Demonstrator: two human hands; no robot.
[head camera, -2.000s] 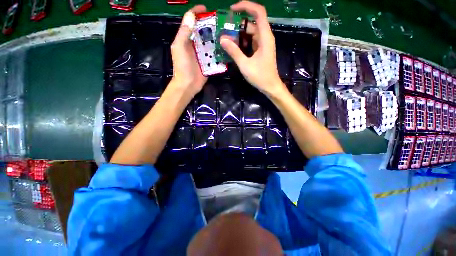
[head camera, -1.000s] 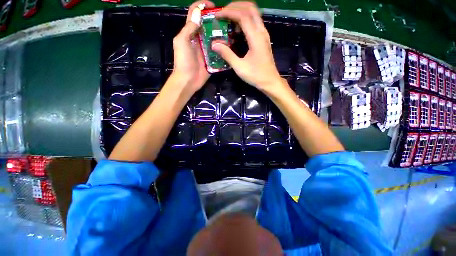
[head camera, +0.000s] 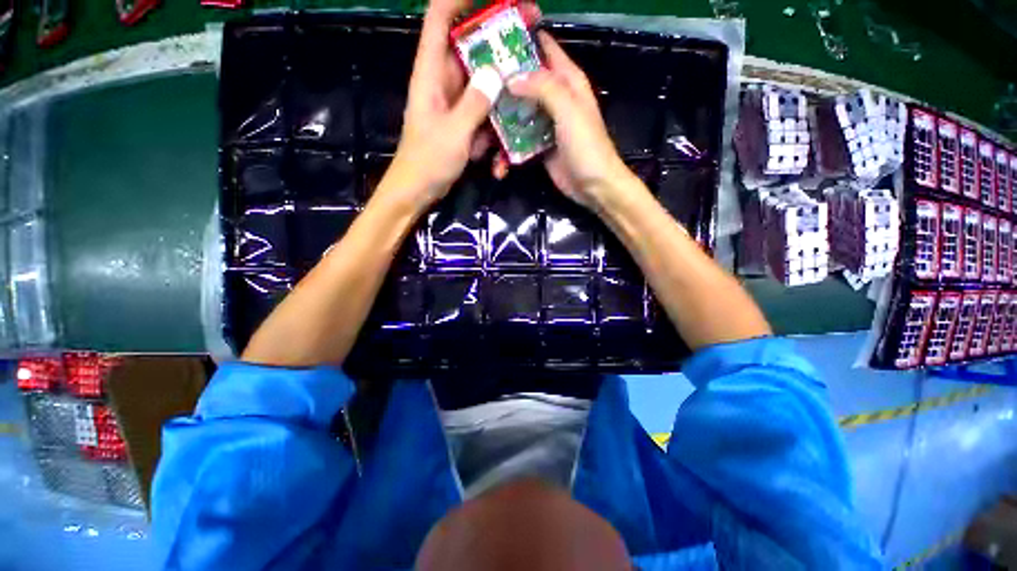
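A part-assembled unit (head camera: 515, 125) with a red top edge and a green circuit board in it is held over the far middle of the black blister tray (head camera: 318, 240). My left hand (head camera: 442, 123) grips its left side, with a white-covered thumb lying on the board. My right hand (head camera: 571, 125) grips its right side, with the thumb on the board near the middle. The unit tilts with its top to the left. The fingers behind it are partly hidden.
Key mat stacks (head camera: 794, 240) lean right of the tray. Rows of red-edged front shells (head camera: 948, 240) stand farther right. A dark green conveyor belt (head camera: 669, 9) with loose pieces runs behind. Clear plastic (head camera: 25, 223) lies at far left, with red parts (head camera: 84, 379) below.
The circuit board, first held apart beside the shell, now sits in it. The unit has turned, its top swinging left, and my left thumb has come down onto the board.
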